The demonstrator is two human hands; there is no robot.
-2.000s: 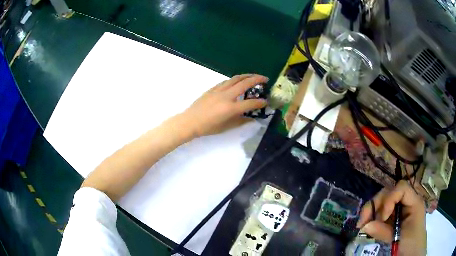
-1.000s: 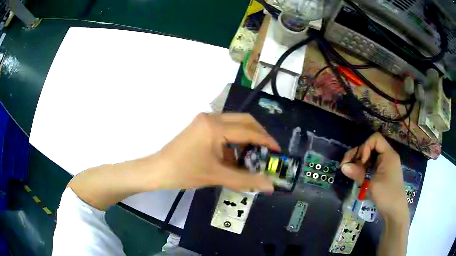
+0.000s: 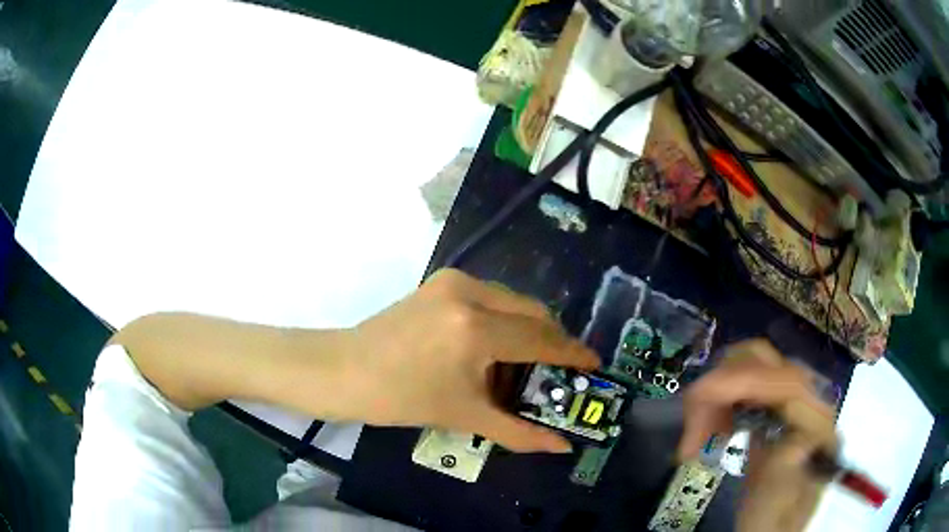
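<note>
My left hand holds a power supply board in a black half-case, component side up, with a yellow transformer and silver round parts showing. The board is over the black mat, just left of the green contact board in its clear tray. My right hand is blurred, right of the contact board, and holds the red test probe. The probe's red end points down to the right. The probe's other end is hidden or blurred. A small terminal plate shows partly below the board.
Power strips lie partly covered by my hands. A white sheet is left of the black mat. A thick black cable loops over the mat. A glass bulb, a red clip and grey instruments are at the upper right.
My left hand has brought the board from the sheet's far edge to beside the contact board. My right hand has turned with the probe, whose red end now points outward right. The camera view has shifted.
</note>
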